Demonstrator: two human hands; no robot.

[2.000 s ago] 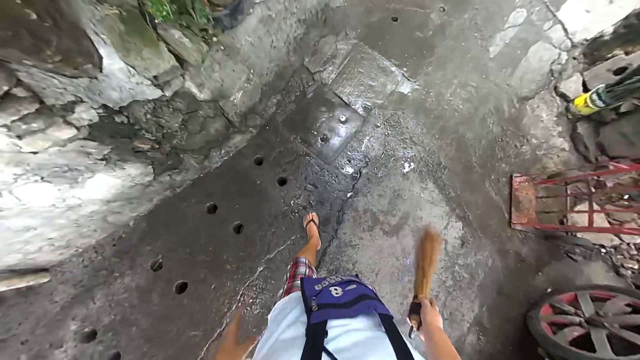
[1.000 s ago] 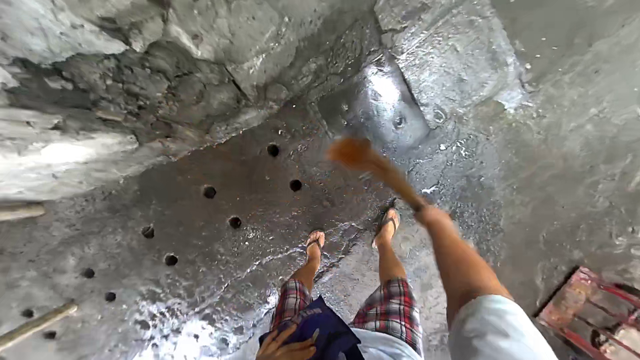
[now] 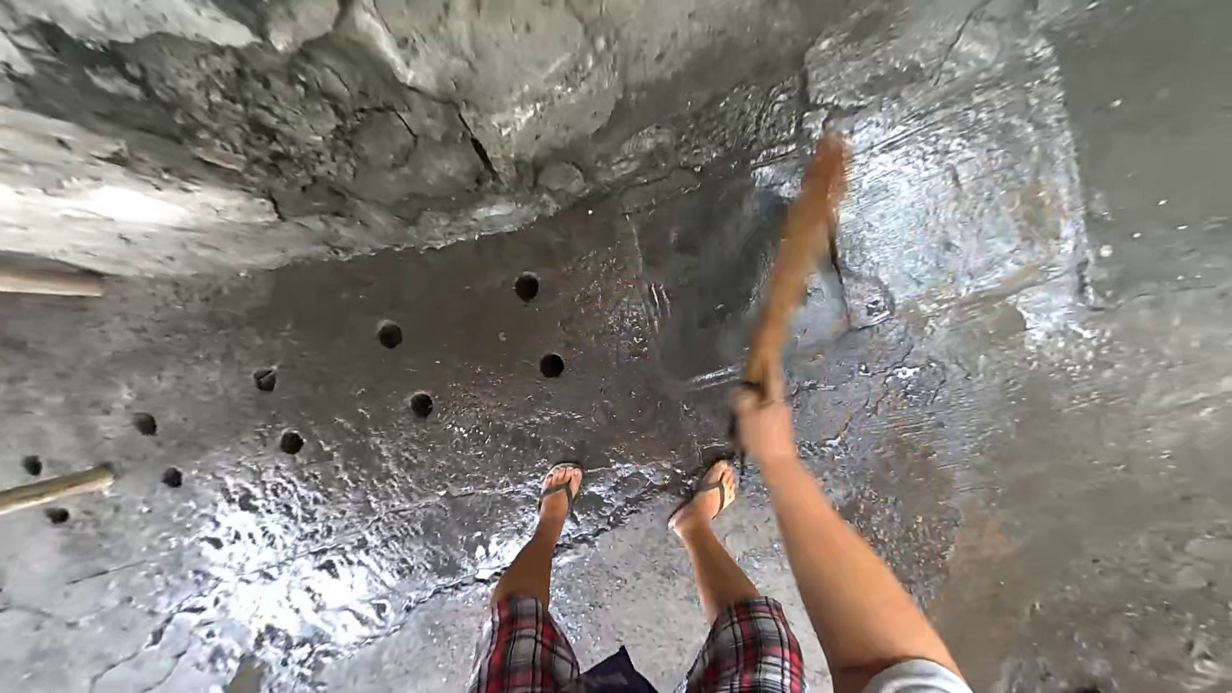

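My right hand [image 3: 767, 430] grips the narrow end of a long brown hand broom [image 3: 794, 260], its bristly part somewhat blurred. The broom points away from me, over the wet concrete floor by a smooth dark slab [image 3: 707, 279]. Whether its tip touches the floor cannot be told. A dark cord or strap hangs at my right hand. Below are my feet in flip-flops, left [image 3: 560, 486] and right [image 3: 710, 493], on the wet floor. My left hand is out of view.
A rough, cracked stone and concrete wall [image 3: 539, 87] runs along the top left. Several round holes, one of them near the middle [image 3: 526, 286], pit the floor at left. A wooden pole [image 3: 58, 488] reaches in at the left edge, below another pole end [image 3: 48, 281].
My right arm has swung the broom from beside my body out in front of me. My left hand, at my waist a second ago, has left the view. The view has shifted along the floor.
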